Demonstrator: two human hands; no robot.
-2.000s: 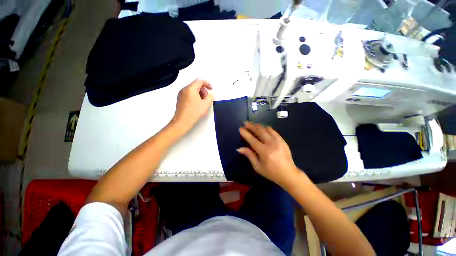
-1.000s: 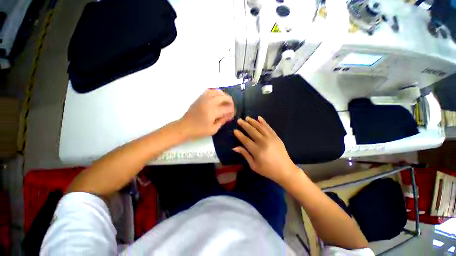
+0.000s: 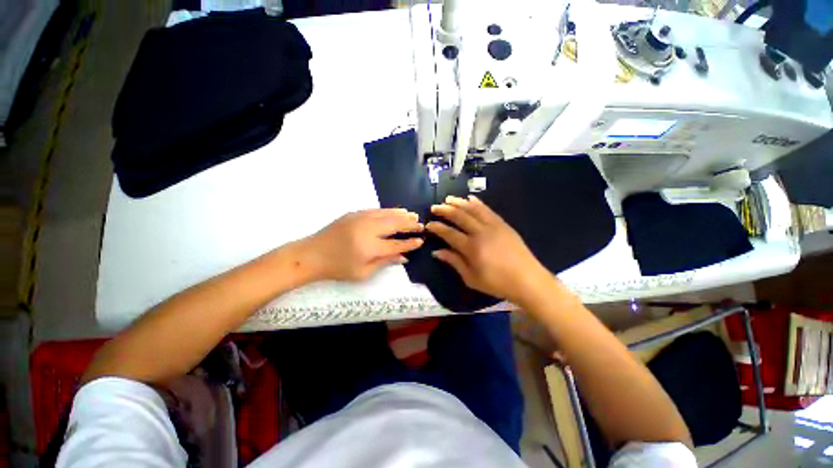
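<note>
A large dark cut panel [image 3: 557, 206] lies flat on the white table under the needle area of the sewing machine [image 3: 539, 91]. The presser foot [image 3: 436, 168] is over its upper left part. My left hand [image 3: 370, 242] rests on the panel's left edge with its fingertips just below the foot. My right hand [image 3: 484, 247] lies flat on the panel, fingers spread, fingertips close beside the left ones. Neither hand visibly grips the cloth.
A thick panel stack [image 3: 205, 96] lies at the table's upper left. A small cut piece [image 3: 685, 230] lies at right under the machine arm. A red plastic basket [image 3: 55, 379] stands lower left. A metal-framed rack [image 3: 756, 366] with a dark piece [image 3: 699, 384] is lower right.
The panel has turned, its left end now reaching up and left past the foot. My left hand has moved down from beside the foot and flattened onto the cloth. The camera view has shifted.
</note>
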